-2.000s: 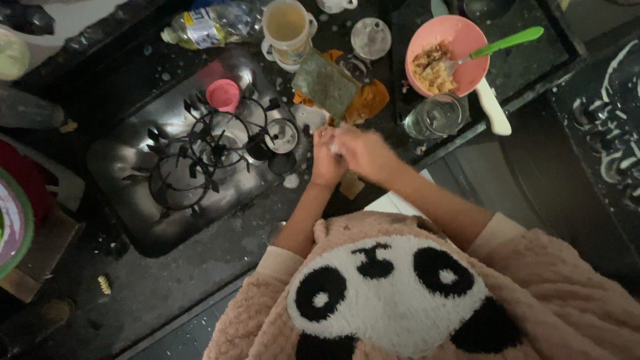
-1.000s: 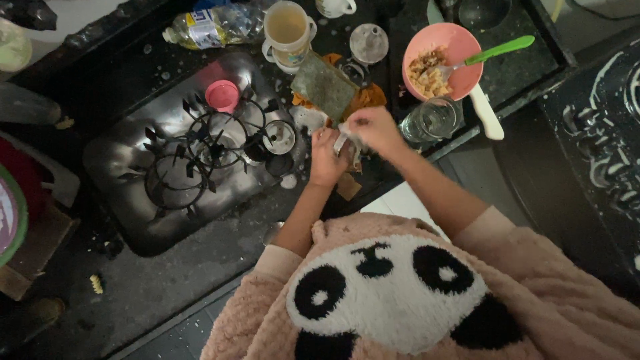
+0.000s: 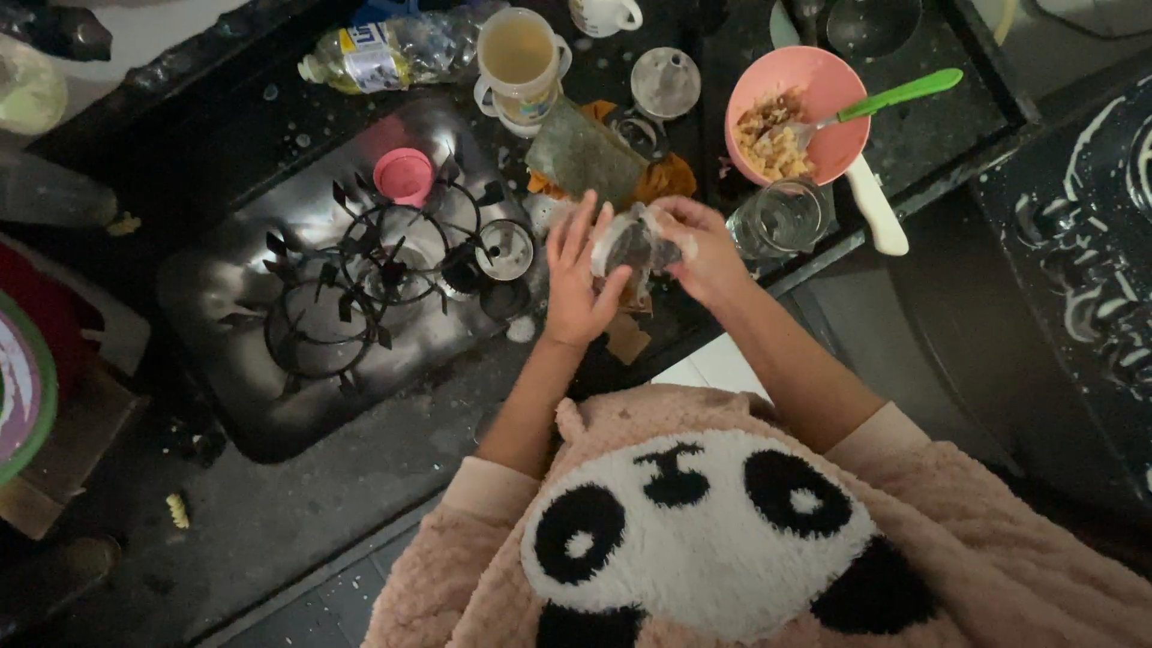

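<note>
Between my hands is a crumpled clear plastic wrap or bag (image 3: 634, 247). The fingers of my right hand (image 3: 706, 250) pinch its right side. My left hand (image 3: 580, 279) is spread at its left edge, with the fingers apart; whether it grips the plastic is unclear. Just beyond them, a greenish scouring pad (image 3: 585, 148) lies on an orange cloth (image 3: 670, 178). A small tan piece (image 3: 627, 338) lies on the counter below the plastic. To the right of my right hand stands a clear drinking glass (image 3: 781, 219).
Black stove grates (image 3: 324, 328), a pink cup (image 3: 403, 176) and a round metal part (image 3: 504, 250) are in the steel sink (image 3: 423, 346). Around it are a plastic bottle (image 3: 387, 56), a two-handled cup (image 3: 517, 54), a pink bowl of food (image 3: 846, 153) and a white-handled knife (image 3: 877, 207). A soapy stovetop (image 3: 1093, 261) lies at right.
My hands, close together two seconds ago, have moved apart, and the clear plastic is now spread between them. My left fingers have opened out.
</note>
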